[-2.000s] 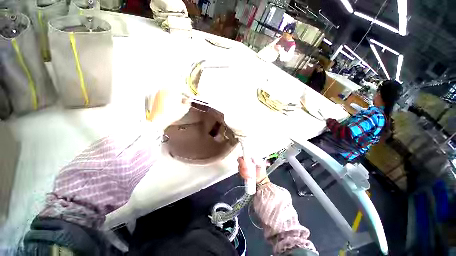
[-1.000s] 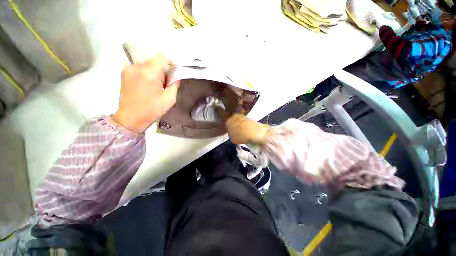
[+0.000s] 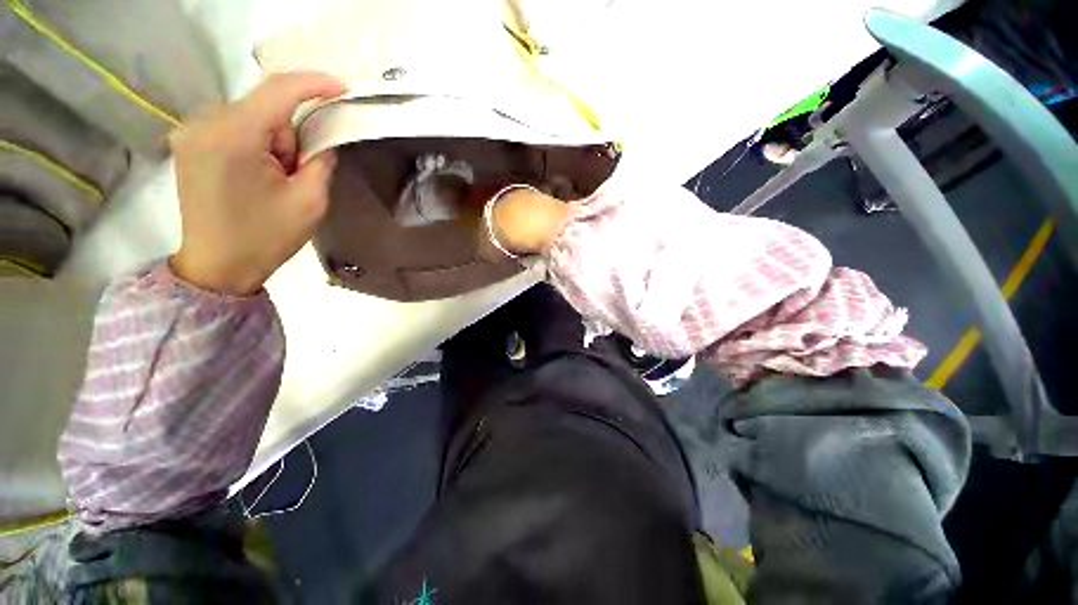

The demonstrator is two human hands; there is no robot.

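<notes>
A pale beige bag (image 3: 390,36) lies at the table's near edge, its mouth open toward me and its brown lining (image 3: 402,242) showing. My left hand (image 3: 248,177) grips the pale band of the mouth at its left corner. My right hand (image 3: 520,221) reaches into the mouth from the right; a bracelet shows at the wrist, and the fingers are hidden or blurred in the dark inside. A white, bunched cloth-wrapped head (image 3: 435,189) shows inside the bag, left of my right hand. Whether my right hand holds it cannot be seen.
Beige bags with yellow strips (image 3: 112,83) stand at the left on the white table (image 3: 343,343). A pale blue curved bar (image 3: 1005,89) on a grey-white frame is at the right, above a dark floor with a yellow line (image 3: 1026,260). A cord loop hangs below the table edge.
My right hand, outside the bag two seconds ago with a white-handled tool, is now inside it. My left hand has taken the mouth's edge. The view has tilted down.
</notes>
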